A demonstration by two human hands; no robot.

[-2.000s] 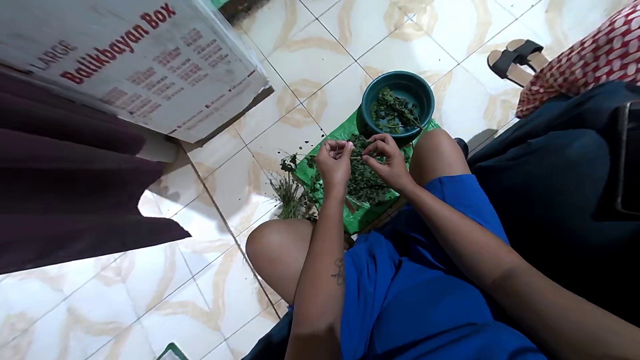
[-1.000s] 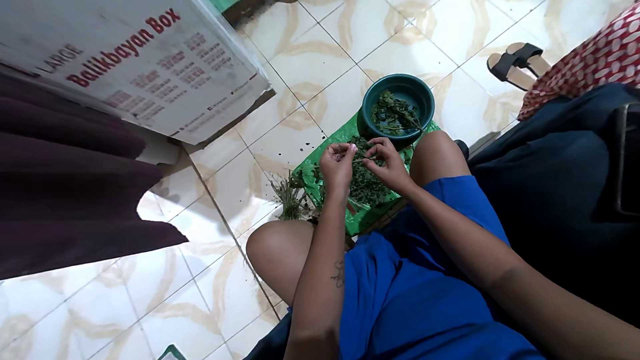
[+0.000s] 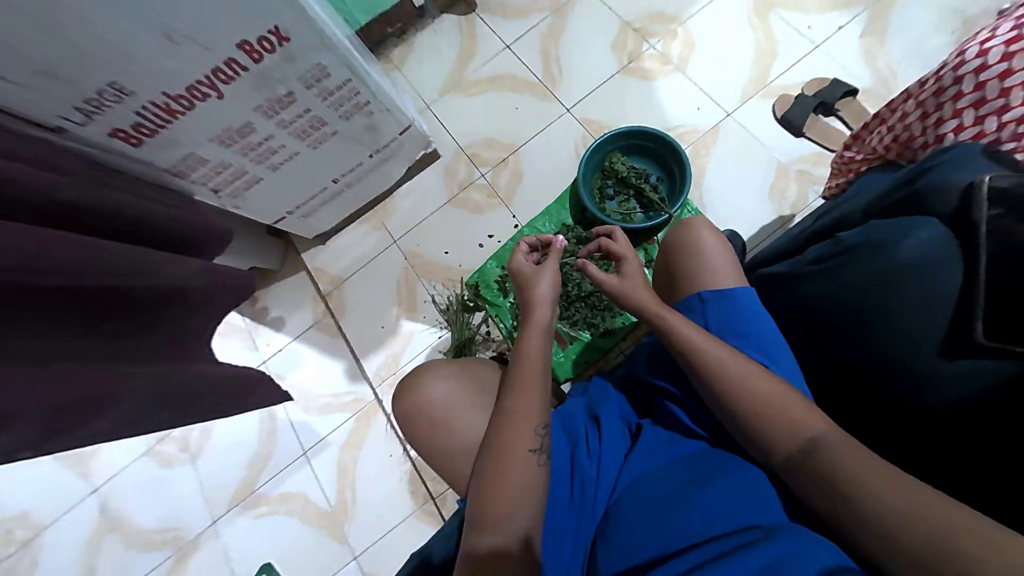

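Note:
My left hand [image 3: 538, 268] pinches a thin green plant stem between thumb and fingers, over a heap of small dark green leaves [image 3: 588, 300]. Close at its right, my right hand [image 3: 616, 268] has its thumb and fingertips at the same sprig; whether they grip it is too small to tell. The leaves lie on a green plastic sheet [image 3: 496, 268] between my knees. Just beyond the hands stands a round dark green basin [image 3: 680, 172] with leafy sprigs [image 3: 628, 188] inside. A bunch of bare stems [image 3: 464, 324] lies at the sheet's left edge.
A large white cardboard box [image 3: 320, 152] with printed writing stands at the upper left, above a dark purple cloth [image 3: 120, 320]. At the right are black sandals [image 3: 816, 112], a red and white patterned cloth [image 3: 920, 104] and a dark blue cloth [image 3: 872, 256]. Loose leaf bits dot the tiled floor.
Both hands have stayed over the leaf heap, with only small shifts of the fingers. The basin, sheet and box have not moved.

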